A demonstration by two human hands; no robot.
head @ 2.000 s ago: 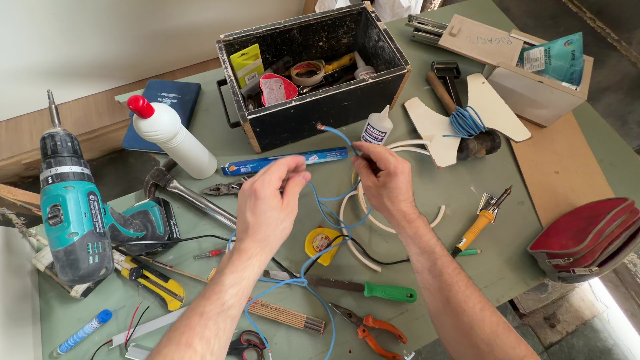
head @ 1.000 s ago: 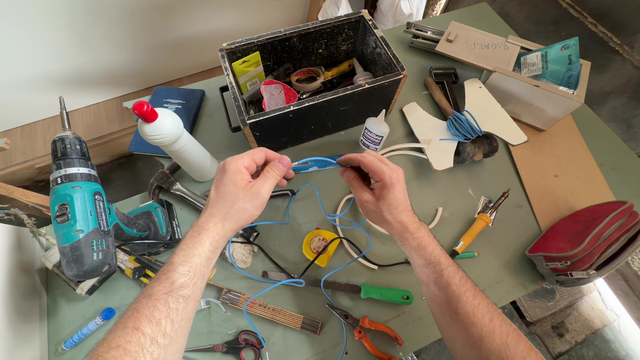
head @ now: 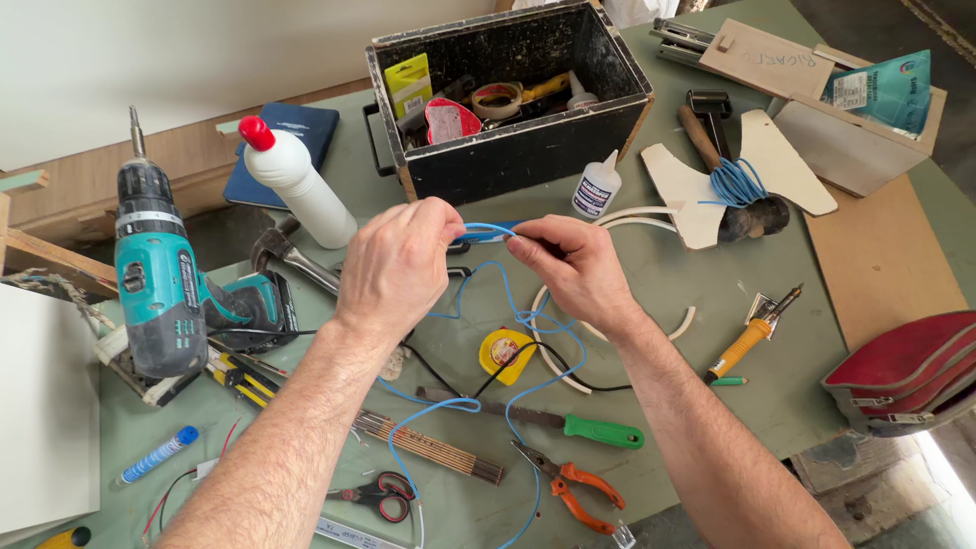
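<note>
Between my two hands a short arch of blue wire (head: 488, 227) is held up above the table. My left hand (head: 400, 263) pinches one end of the arch, my right hand (head: 576, 267) the other. More of the thin blue cable (head: 509, 396) lies in loose loops below them, over a black cord (head: 427, 362). Under the hands are a yellow tape measure (head: 505, 355), a green-handled file or similar tool (head: 602, 431), orange-handled pliers (head: 568, 484), a wooden folding rule (head: 427, 444) and scissors (head: 379, 496). A claw hammer (head: 305, 263) lies left of my left hand.
A black toolbox (head: 526, 164) stands behind the hands, a small glue bottle (head: 597, 185) before it. At left are a white bottle (head: 305, 191) and a teal cordless drill (head: 160, 282). At right lie a soldering iron (head: 743, 343), a mallet (head: 755, 219) and a red pouch (head: 907, 374).
Two seconds ago the hands were apart, with a copper-coloured wire end showing near the right hand. They have since come together on a short arch of blue wire.
</note>
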